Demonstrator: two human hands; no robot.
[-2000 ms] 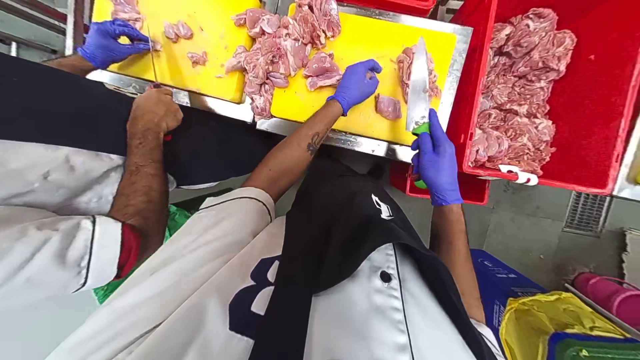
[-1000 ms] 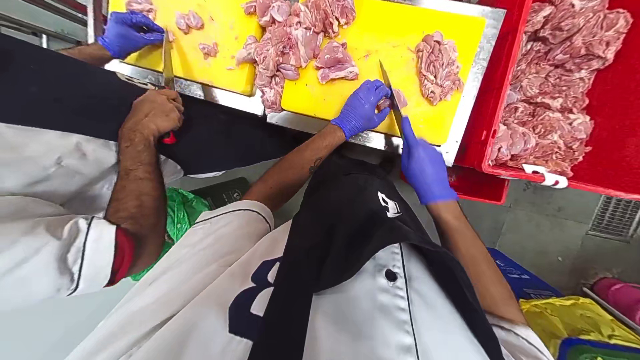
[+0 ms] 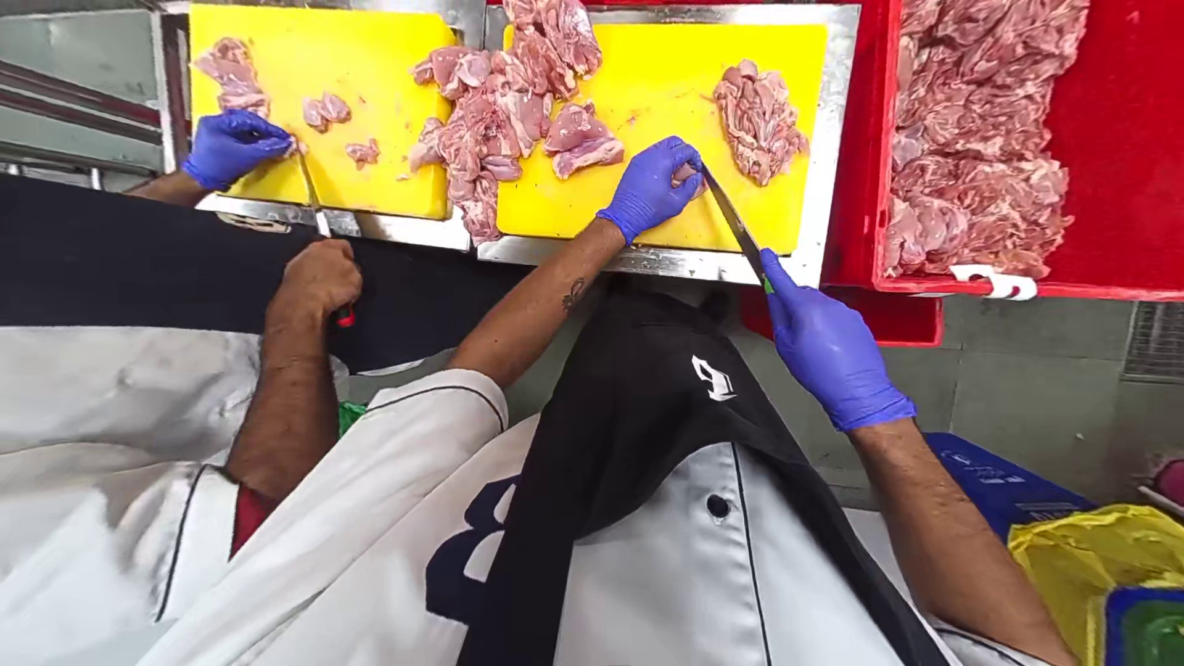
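My left hand [image 3: 653,188], in a blue glove, pinches a small piece of raw meat [image 3: 688,178] over the front of the yellow cutting board [image 3: 647,102]. In my gloved right hand [image 3: 823,342] is a knife [image 3: 735,222] with a green handle, mostly hidden by the fingers; the blade tip meets the small piece. Beyond the knife, a spread piece of raw meat [image 3: 758,120] lies on the board's right part. To the left are a folded piece [image 3: 583,139] and a heap of raw meat [image 3: 495,111] that spans the gap between two boards.
A co-worker's gloved hand [image 3: 233,148] and bare hand with a knife [image 3: 314,199] work close by at the left board [image 3: 398,83]. A red crate [image 3: 1119,185] with much raw meat [image 3: 980,148] stands right of the metal tray rim [image 3: 837,120]. A yellow bag [image 3: 1091,555] is low at right.
Two seconds ago the knife was over the right-hand piece of meat; it has moved left, to the small piece. My left hand has taken hold of that small piece, which lay loose on the board.
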